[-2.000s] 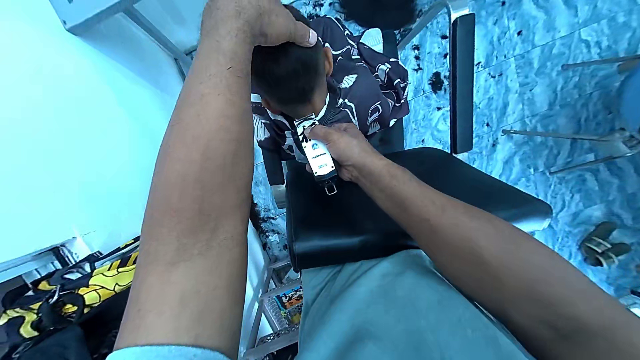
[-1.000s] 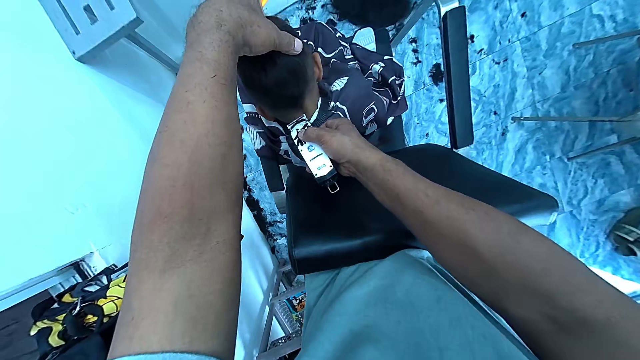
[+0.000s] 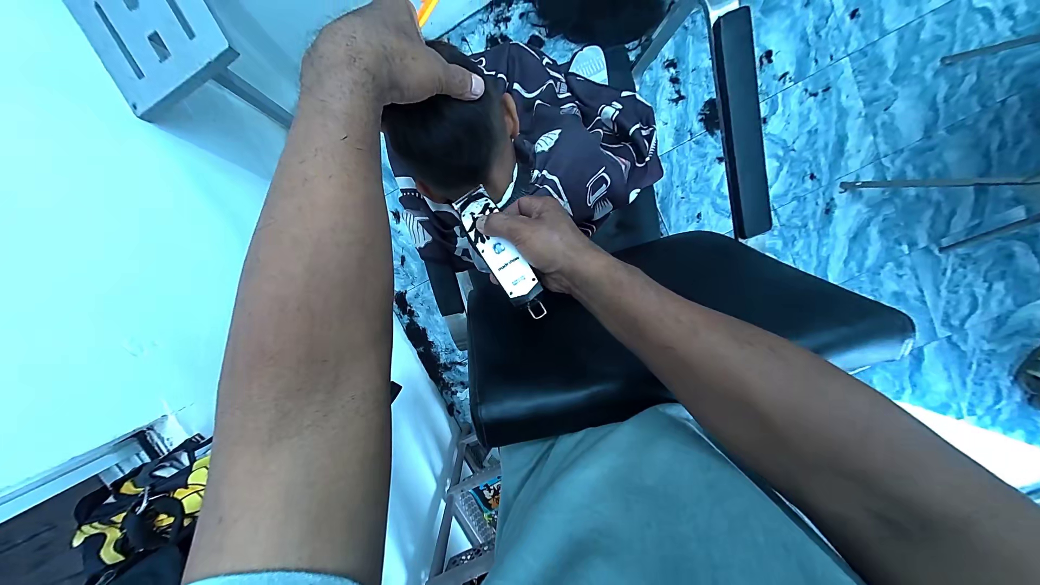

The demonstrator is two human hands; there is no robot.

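Observation:
My right hand [image 3: 540, 240] grips a cordless hair clipper [image 3: 505, 258] with a white body and a hanging loop at its lower end. The clipper's head is at the nape of a seated person's dark-haired head [image 3: 447, 134]. My left hand [image 3: 398, 61] rests on top of that head, thumb spread across the hair; its other fingers are mostly hidden. A dark patterned barber cape [image 3: 581, 150] covers the person's shoulders, with a light strip at the neck.
Below the clipper is a black padded chair back [image 3: 569, 366]. A black armrest [image 3: 741, 122] stands to the right. Cut hair [image 3: 426, 349] lies on the blue marbled floor [image 3: 853, 162]. A black and yellow bag [image 3: 138, 512] sits at lower left, and a wall bracket [image 3: 158, 49] at upper left.
The view has shifted somewhat. Both hands keep nearly the same places relative to the head, the left on top and the right with the clipper at the nape.

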